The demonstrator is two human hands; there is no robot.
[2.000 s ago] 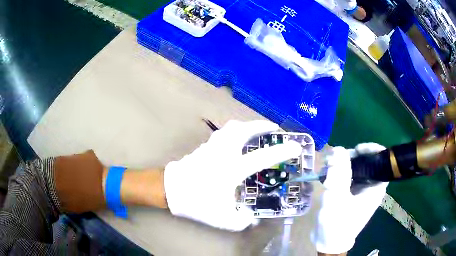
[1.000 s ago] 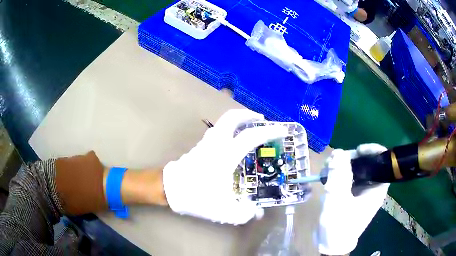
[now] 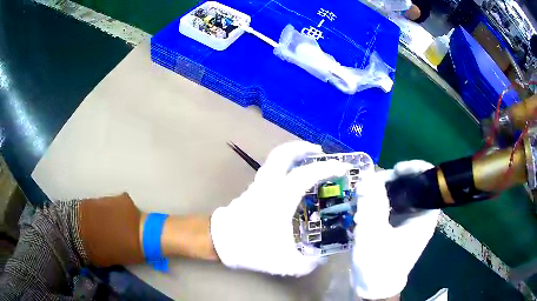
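An open white socket housing [image 3: 314, 236] is in front of me above the tan board, with a green circuit board and yellow transformer [image 3: 331, 190] inside. My left hand [image 3: 265, 223], in a white glove, grips the housing by its left side. My right hand [image 3: 391, 229], also gloved, is wrapped around the black and orange electric screwdriver [image 3: 424, 191] at the right. The screwdriver's pale front part points left over the circuit board; its tip is blurred. My right fingers hide the housing's right side. Dark tweezers [image 3: 242, 155] lie on the board, partly behind my left hand.
A blue corrugated sheet stack [image 3: 235, 73] bears another open housing [image 3: 187, 26] with a bagged cord [image 3: 321, 59]. The tan board [image 3: 129, 135] lies under my left arm. Across the green belt [image 3: 421, 126] are a bottle with yellow contents [image 3: 436, 52] and another person's hand [image 3: 414, 12].
My right hand and the screwdriver have moved left, over the housing's right side. The housing and my left hand have shifted slightly right and down. More of the tweezers shows.
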